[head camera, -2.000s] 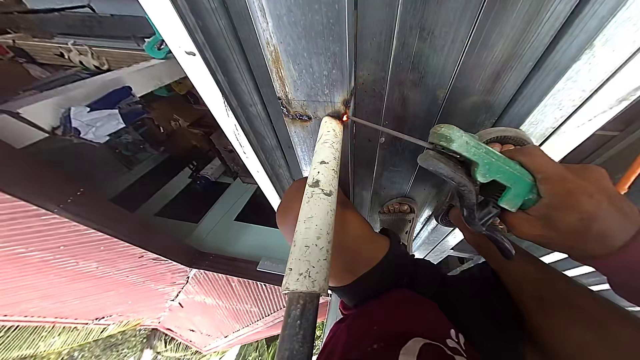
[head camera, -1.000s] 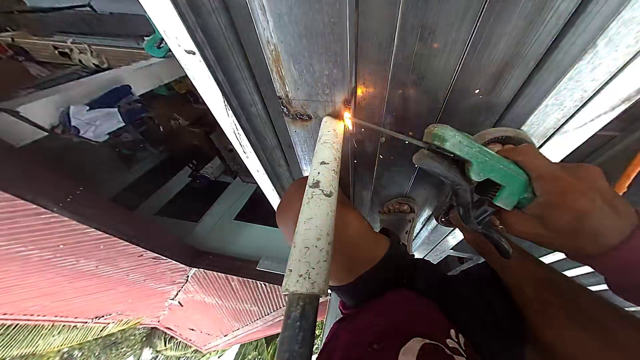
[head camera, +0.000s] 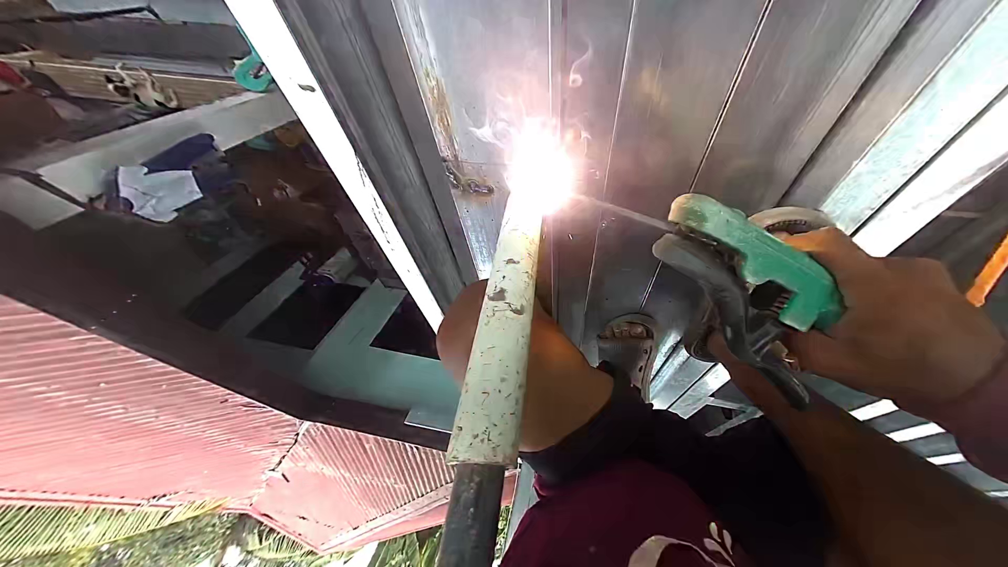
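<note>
My right hand (head camera: 898, 315) is closed around a green welding electrode holder (head camera: 787, 260) with dark jaws and lever. From its front a thin welding electrode (head camera: 626, 214) points left into a glaring white arc (head camera: 542, 167) on the grey metal sections (head camera: 677, 94). A pale, chipped pipe (head camera: 500, 339) with a dark lower part rises from the bottom edge, its upper end hidden in the glare. My left hand does not show. Brown, burnt-looking marks (head camera: 470, 185) lie on the metal left of the arc.
My bent knee (head camera: 465, 323) is beside the pipe, and a sandalled foot (head camera: 628, 342) rests on the metal. A white metal edge (head camera: 339, 150) borders a drop at left, with stored items and cloth (head camera: 157, 193) below. Pink corrugated roofing (head camera: 118, 409) lies lower left.
A small orange glow at the electrode tip has grown into sparks and then a large white arc with smoke. My right hand and the holder have barely moved.
</note>
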